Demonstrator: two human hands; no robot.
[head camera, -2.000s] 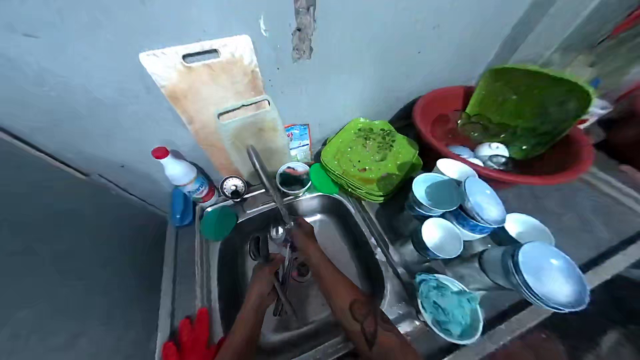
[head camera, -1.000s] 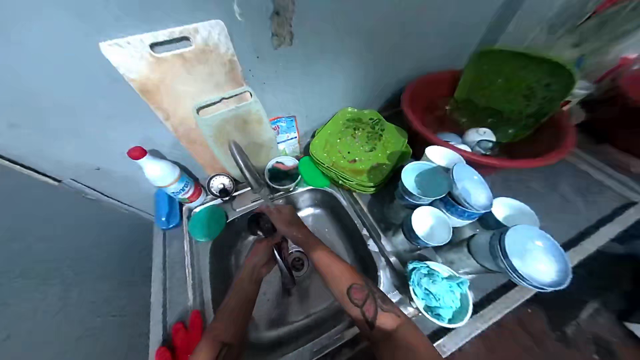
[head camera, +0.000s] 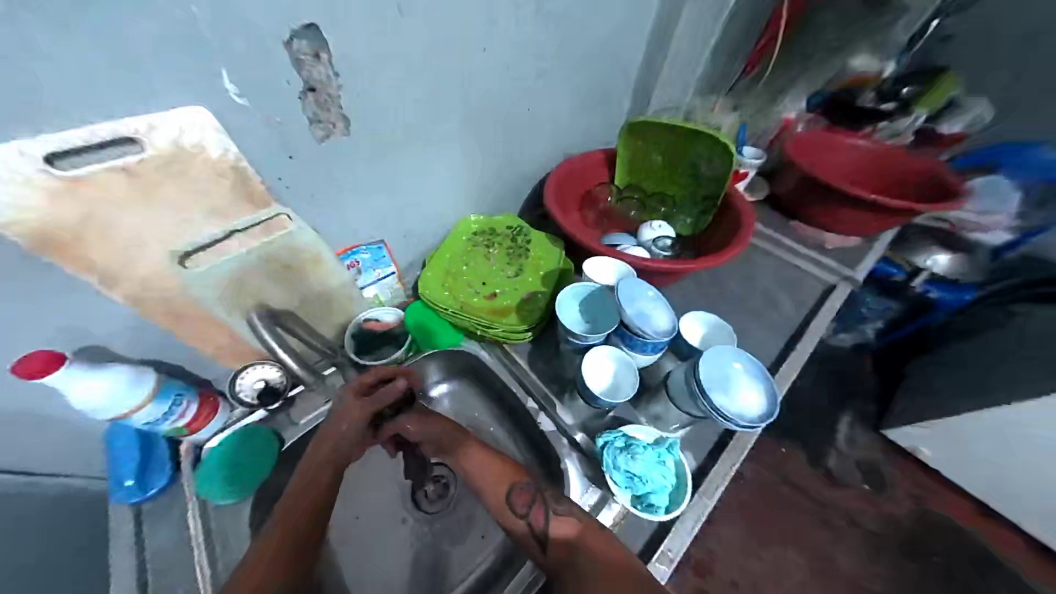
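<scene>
Both hands are close together over the steel sink (head camera: 371, 528), just below the curved metal faucet (head camera: 289, 342). My left hand (head camera: 363, 412) and my right hand (head camera: 425, 429) are closed around a dark object (head camera: 412, 466), mostly covered by the fingers; its kind cannot be told. Its lower end hangs above the sink drain (head camera: 434, 488). Behind the hands stands a small white tub (head camera: 378, 337) with dark and reddish contents, beside a bright green lid or cloth (head camera: 432, 327).
Stacked green plates (head camera: 495, 276), bowls and cups (head camera: 639, 322), and a tub with a turquoise cloth (head camera: 643, 470) stand right. Behind is a red basin (head camera: 569, 198). Cutting boards (head camera: 190, 206) lean on the wall; a white bottle (head camera: 124, 392) and green scrubber (head camera: 239, 464) are left.
The long dark utensils seen between the hands two seconds ago no longer show as such. My hands have come together nearer the faucet. The view has swung right.
</scene>
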